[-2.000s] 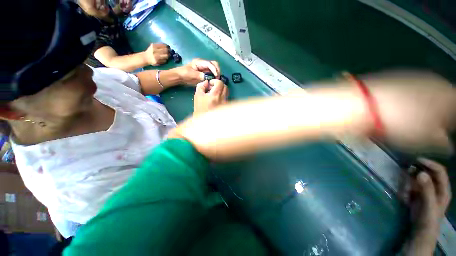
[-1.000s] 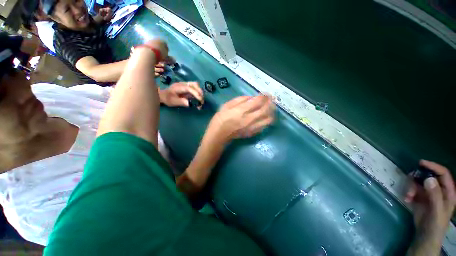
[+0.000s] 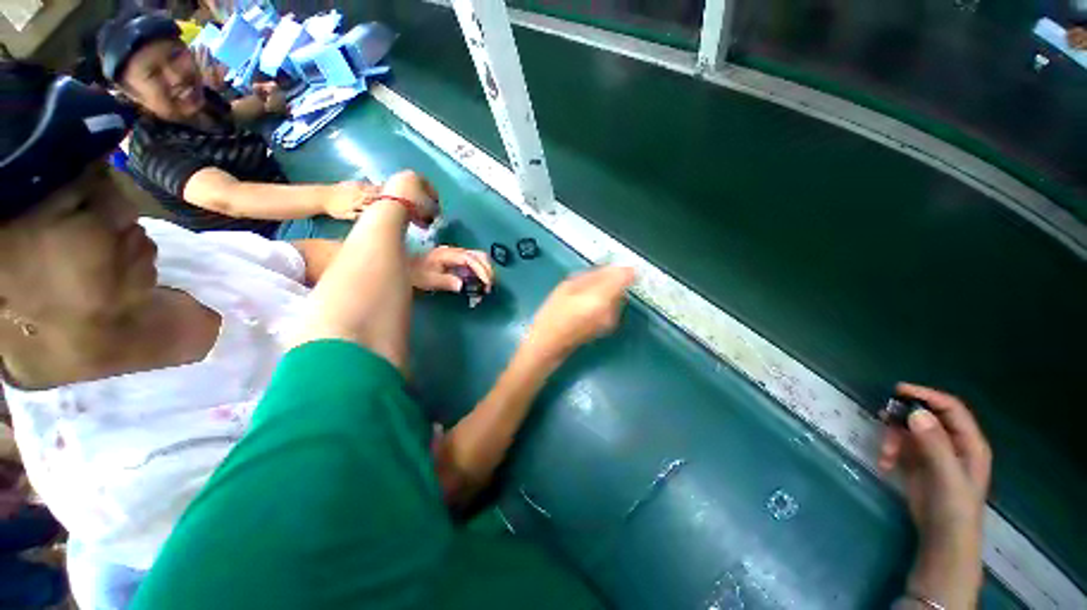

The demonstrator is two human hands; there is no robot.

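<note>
My left hand (image 3: 414,200), with a red string at the wrist, is stretched far to the left beside another person's hand. A shiny clear piece (image 3: 426,229) is just below it; whether my fingers hold anything is hidden. My right hand (image 3: 948,447) is at the right over the rail and pinches a small black case (image 3: 902,409) between thumb and fingers. Two black open frames, one at the left (image 3: 501,254) and one at the right (image 3: 528,248), lie on the green bench (image 3: 596,477). A pale squarish outline (image 3: 782,504) shows on the bench near my right hand.
A neighbour in white has one hand (image 3: 467,274) on a black piece and the other (image 3: 584,312) stretched towards the white rail (image 3: 715,328). A white post (image 3: 507,107) stands on the rail. The green belt lies beyond. Another person sits farther left by blue-and-white sheets (image 3: 340,66).
My left arm has swung from across the view on the right to the far left. My right hand keeps hold of the black case. The view now shows more of the belt and sheets.
</note>
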